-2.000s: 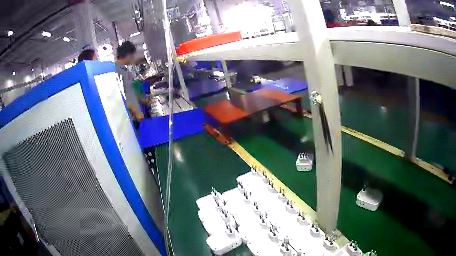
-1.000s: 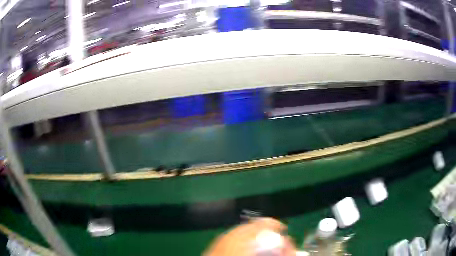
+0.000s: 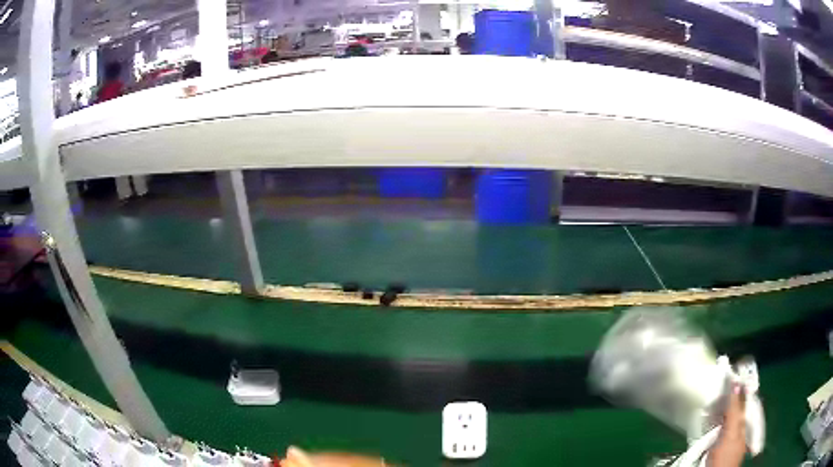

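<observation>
A white outlet adapter (image 3: 464,430) lies socket face up on the green conveyor (image 3: 365,356), low in the middle. A second adapter (image 3: 254,387) lies further left, with prongs standing up. My right hand (image 3: 728,433) is at the lower right, closed around a limp, blurred whitish piece (image 3: 653,365) that looks like a cloth. A white edge beside the fingers may be an adapter; I cannot tell. Only a little of my left hand (image 3: 333,459) shows at the bottom edge, left of the nearer adapter; its grip is cut off.
Adapters in rows (image 3: 82,433) fill the lower left corner beside a white post (image 3: 91,301). More white units (image 3: 819,424) are at the right edge. A long white shelf (image 3: 411,128) spans above the conveyor. Blue bins (image 3: 503,196) stand beyond.
The view has swung right from the machine and adapter rows, then slightly back left. The whitish piece and my right hand have come into view; my left hand is lower and further left.
</observation>
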